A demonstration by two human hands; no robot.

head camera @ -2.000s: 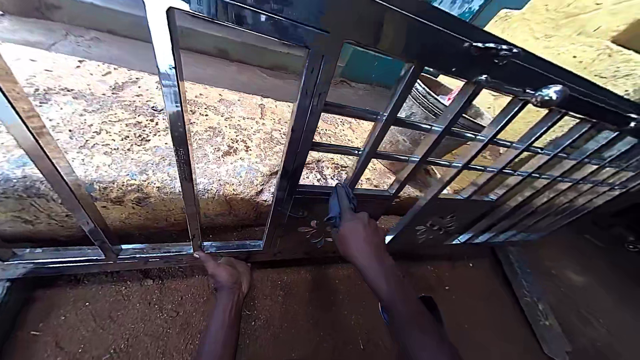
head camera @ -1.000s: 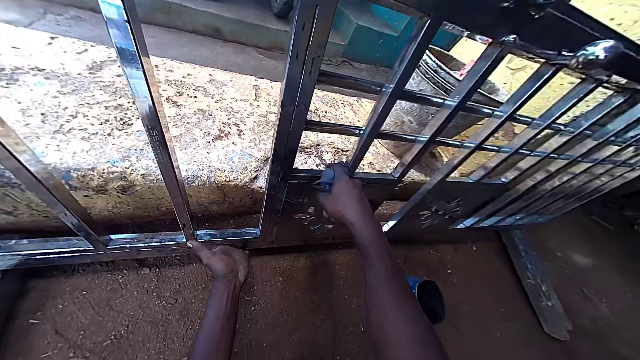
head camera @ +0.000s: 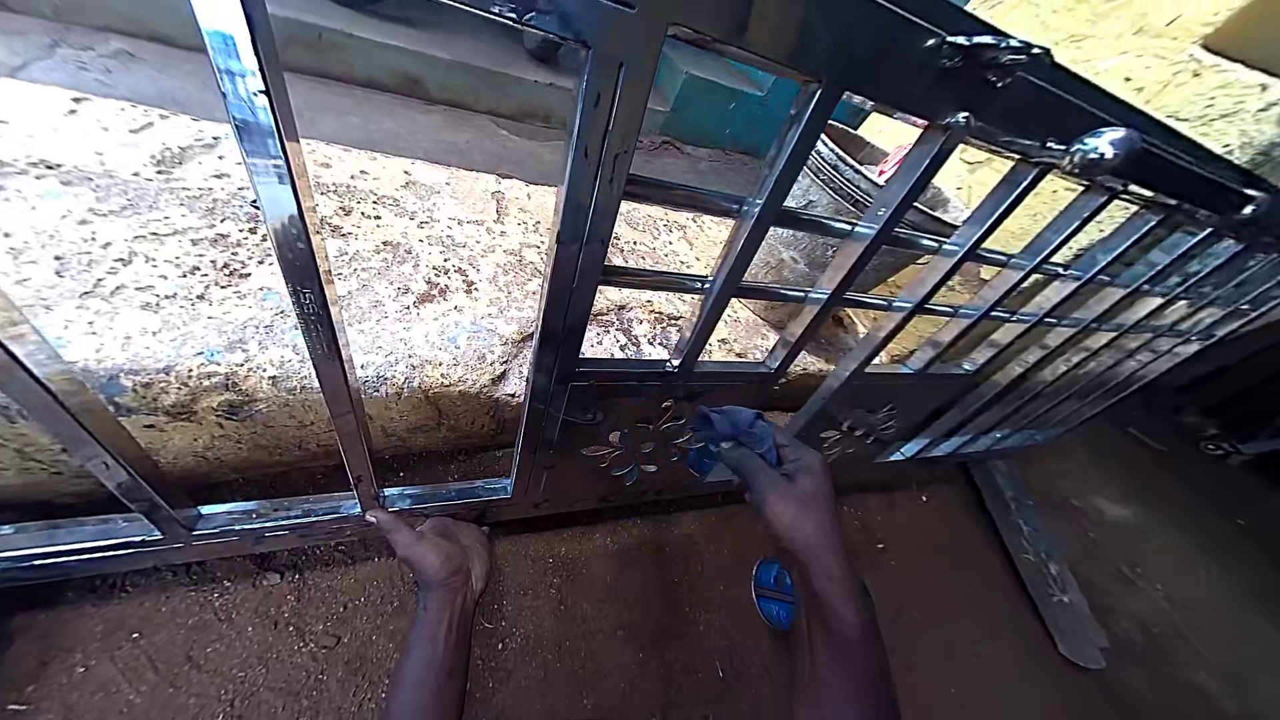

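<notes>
A dark, glossy metal gate (head camera: 567,290) with upright bars and two cross rods leans across the view. My left hand (head camera: 440,550) rests against its lower rail, its thumb at the foot of an upright bar; whether the fingers grip the rail is hard to see. My right hand (head camera: 790,480) holds a crumpled blue cloth (head camera: 735,437) at the lower sheet panel (head camera: 560,460), just right of a cut-out flower pattern (head camera: 635,450). A second flower pattern (head camera: 860,430) lies farther right, behind a slanting bar. Reddish-brown ground lies below both hands.
A blue round object (head camera: 774,593), partly hidden by my right forearm, is on the ground. A wooden plank (head camera: 1040,565) lies at the right under the gate's edge. Behind the bars are a rough stone ledge (head camera: 430,270) and a grey bucket-like container (head camera: 850,200). A round metal knob (head camera: 1103,150) juts from the gate.
My right hand has moved with the cloth from the panel's top edge down and to the right, beside the flower pattern. My left hand has stayed at the lower rail.
</notes>
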